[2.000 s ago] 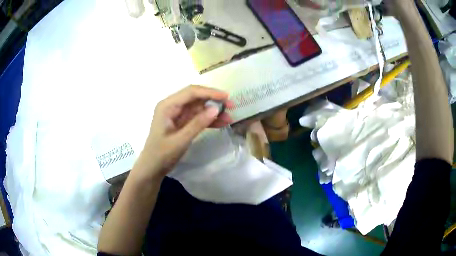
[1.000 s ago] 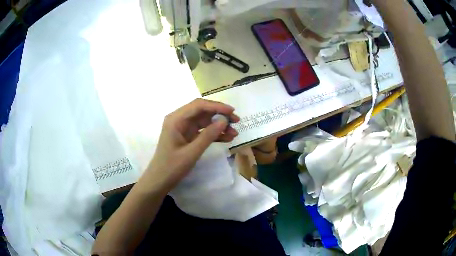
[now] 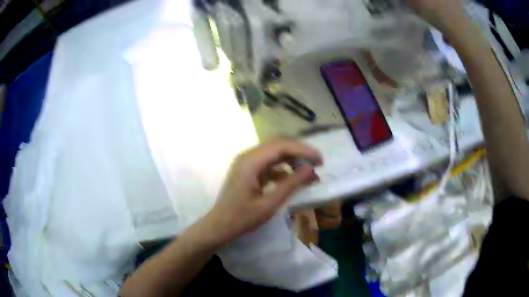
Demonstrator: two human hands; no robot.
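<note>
My left hand [image 3: 261, 185] is over the table's front edge, fingertips pinched on a small metal bobbin or bobbin case [image 3: 297, 165], blurred and mostly hidden by the fingers. My right hand [image 3: 438, 10] is at the top right, cut off by the picture's edge and blurred; I cannot tell what it holds. The sewing machine [image 3: 229, 35] stands at the top centre, its lamp lighting the white cloth [image 3: 98, 145] on the left. A smartphone [image 3: 359, 107] with a lit pink-purple screen lies right of the machine.
A dark slotted tool or part [image 3: 290, 106] lies between machine and phone. A tan block [image 3: 437, 105] and a hanging white strip [image 3: 452, 139] are at the table's right. White pieces [image 3: 429, 232] are heaped at lower right by a yellow bar [image 3: 467, 165]. White cloth [image 3: 278, 258] covers my lap.
The view has shifted, so table, machine and phone appear lower and further right. My left hand keeps its pinch on the small metal part. My right arm remains stretched to the top right.
</note>
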